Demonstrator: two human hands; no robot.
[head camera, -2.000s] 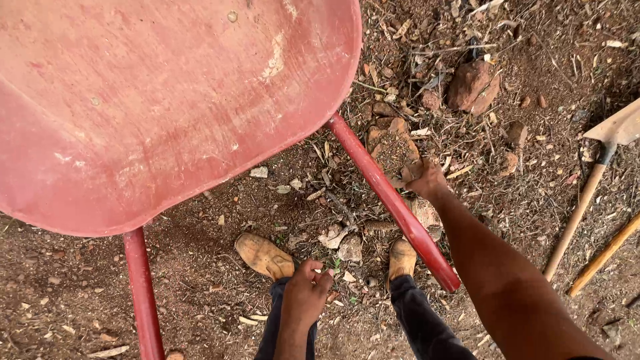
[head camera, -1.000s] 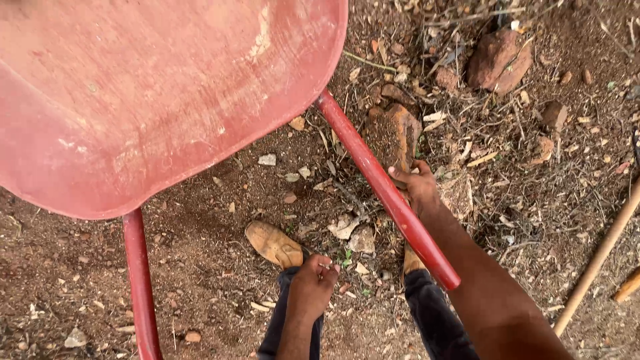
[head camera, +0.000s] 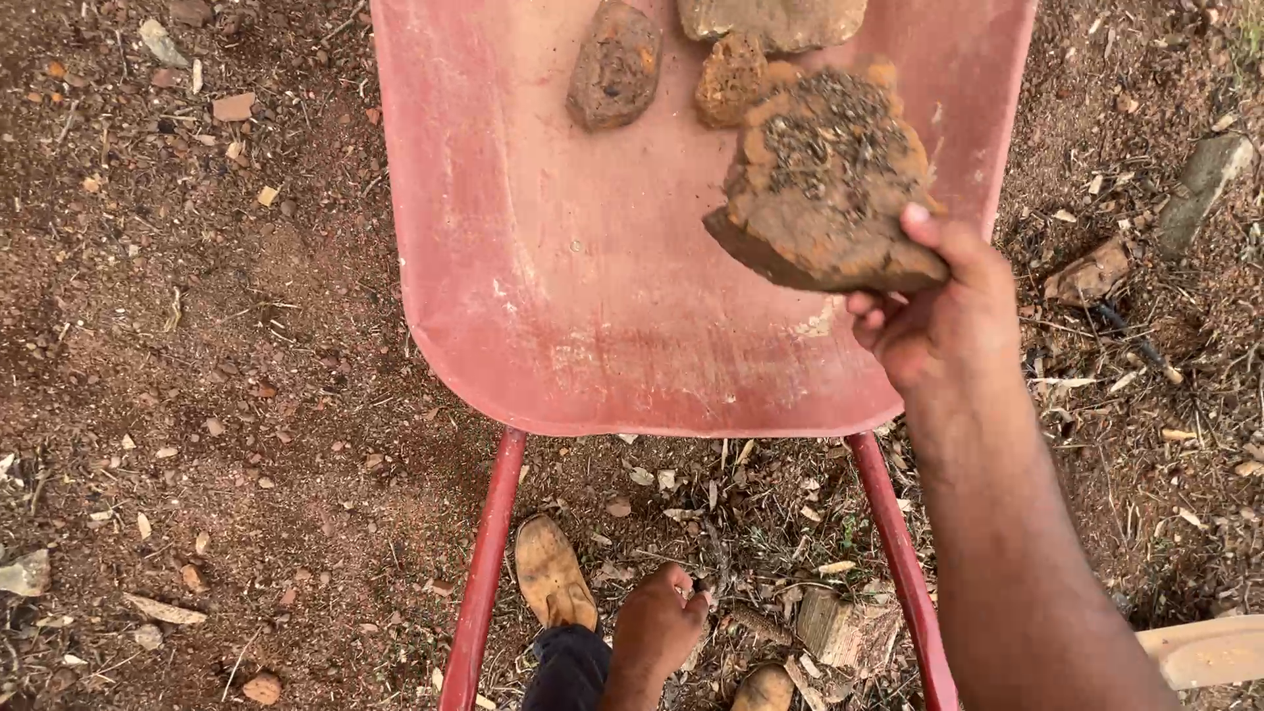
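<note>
My right hand (head camera: 938, 296) grips a large flat brown rock (head camera: 829, 188) by its lower right edge, thumb on top, above the red wheelbarrow tray (head camera: 632, 296). Dirt and plant bits cling to the rock's upper face. Farther up in the tray lie a dark brown rock (head camera: 615, 67), a small orange-brown rock (head camera: 731, 79) and a wide tan rock (head camera: 775, 22). My left hand (head camera: 660, 622) hangs between the two handles with its fingers curled; whether something small is between them cannot be told.
Two red handles, the left one (head camera: 484, 573) and the right one (head camera: 899, 573), extend toward my boots (head camera: 553, 573). Stones, wood chips and twigs litter the reddish soil. A grey stone (head camera: 1202, 193) lies right of the tray, and a pale shovel blade (head camera: 1210, 652) is at lower right.
My right hand has lifted the rock from the ground beside the right handle to over the tray. The view has shifted, showing rocks in the tray. My left hand stays low.
</note>
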